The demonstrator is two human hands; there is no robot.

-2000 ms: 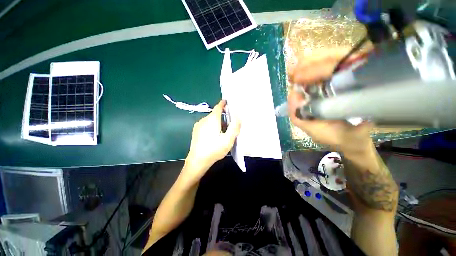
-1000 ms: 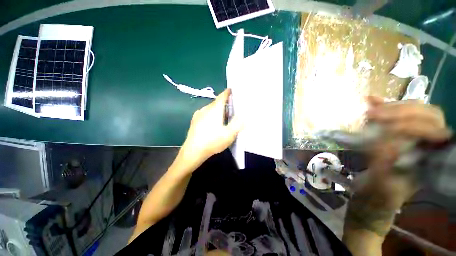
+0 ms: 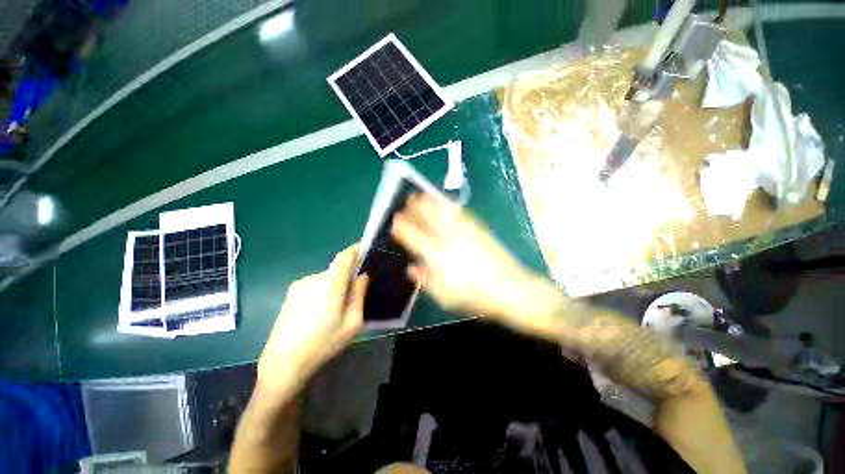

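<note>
A solar panel is tilted in front of me near the bench's front edge, its dark face up and its white border showing. My left hand grips its left edge. My right hand, slightly blurred, lies over the panel's upper right part with its fingers on the dark face and its thumb near the right edge. The grey glue gun rests over the cardboard mat, nozzle pointing down-left, untouched. The panel's back and its own cable are hidden.
Overlapping panels lie at the left. Another panel lies across the pale strip, with a bundled white cable near it. Crumpled white pieces lie on the mat. Blue clothing shows at upper left.
The open white V is gone; the panel now shows its dark face. My right hand has left the gun and come to the panel. The gun is at rest. The view has turned.
</note>
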